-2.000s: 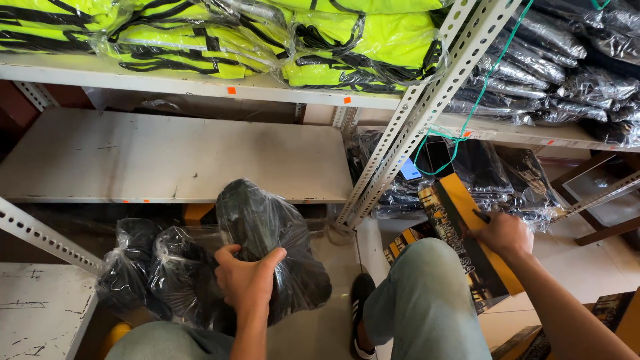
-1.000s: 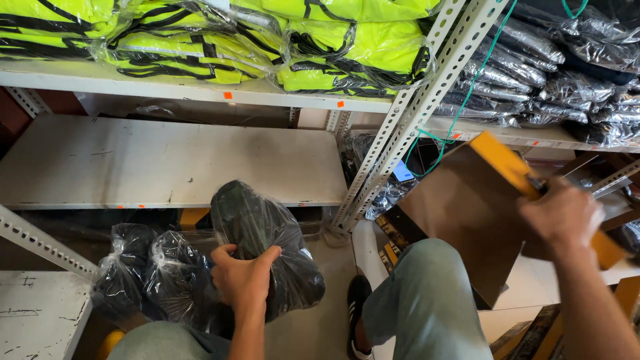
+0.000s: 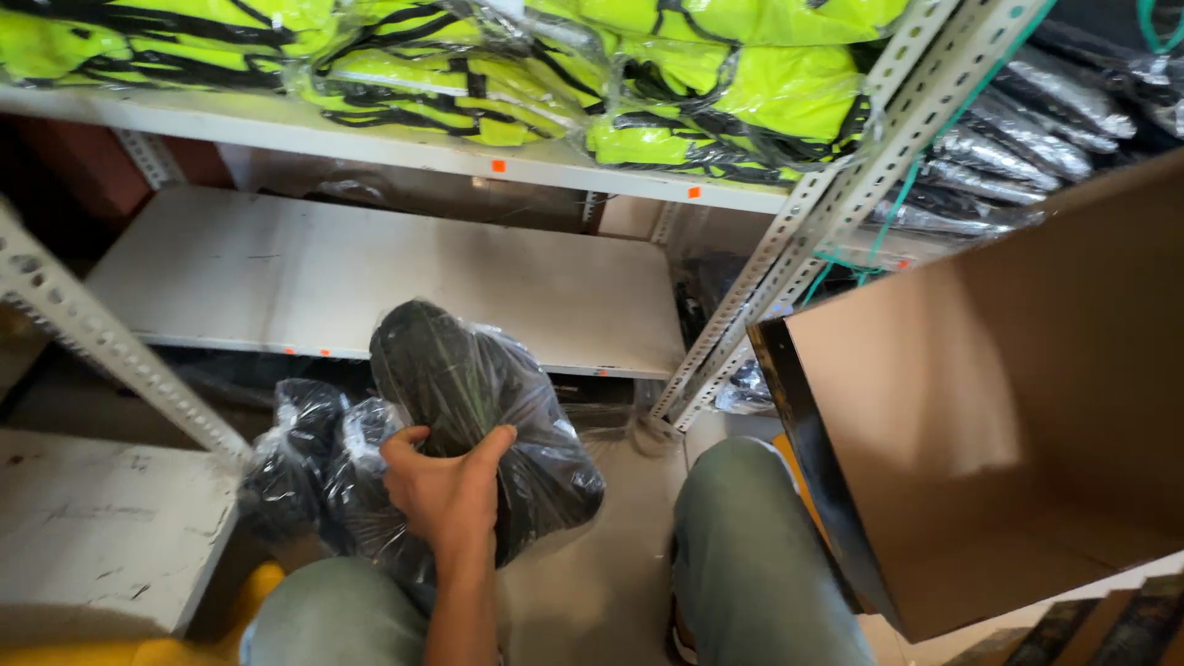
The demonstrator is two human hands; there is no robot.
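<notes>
My left hand [image 3: 449,486] grips a pair of dark soles or shoes in a clear plastic bag [image 3: 481,416], held upright above my left knee. Just left of it are more dark items in clear plastic bags [image 3: 301,472]. An open cardboard box [image 3: 962,416], brown inside with a black outer edge, fills the right side, its opening turned towards me. My right hand is out of view.
A white metal shelf [image 3: 398,268] lies ahead, below a shelf of bagged neon-yellow garments [image 3: 462,83]. A perforated steel upright [image 3: 795,250] with green string stands between shelf and box. Bagged dark garments [image 3: 1008,139] are stacked at upper right. A lower white shelf [image 3: 102,527] is at left.
The box has swung up and nearer, its open inside turned towards me. My right hand, on the box before, has gone out of view. My left hand keeps its hold on the bag.
</notes>
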